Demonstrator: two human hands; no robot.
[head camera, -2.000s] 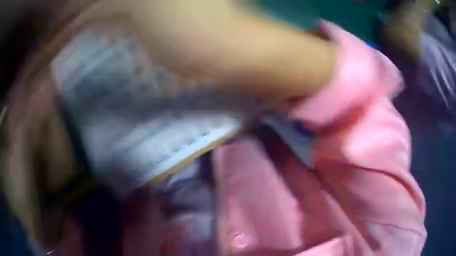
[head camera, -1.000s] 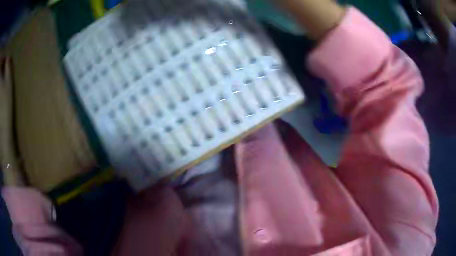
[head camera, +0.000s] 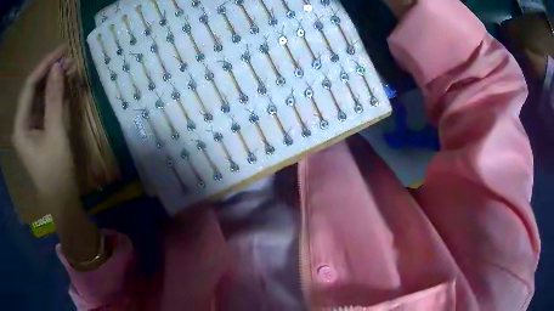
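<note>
A white board with a tan lower edge lies tilted in front of me. It bears slanted rows of many two-ended parts, thin copper-tan strips with round silver-blue ends and fine dark whiskers. My left hand is at the left, over the brown cardboard stack, its fingers bent near the stack's edge. Whether it grips a sheet cannot be told. My right hand is beyond the top edge; only a bit of wrist shows above the pink sleeve.
Stacked brown cardboard stands left of the board, with green surface between. A yellow strip shows below the stack. A blue object lies right of the board. Part of another person's arm is at the far right.
The blur has cleared and the board's parts show sharply. My left hand has come in from the left edge onto the cardboard. My right forearm has drawn up and mostly out of view.
</note>
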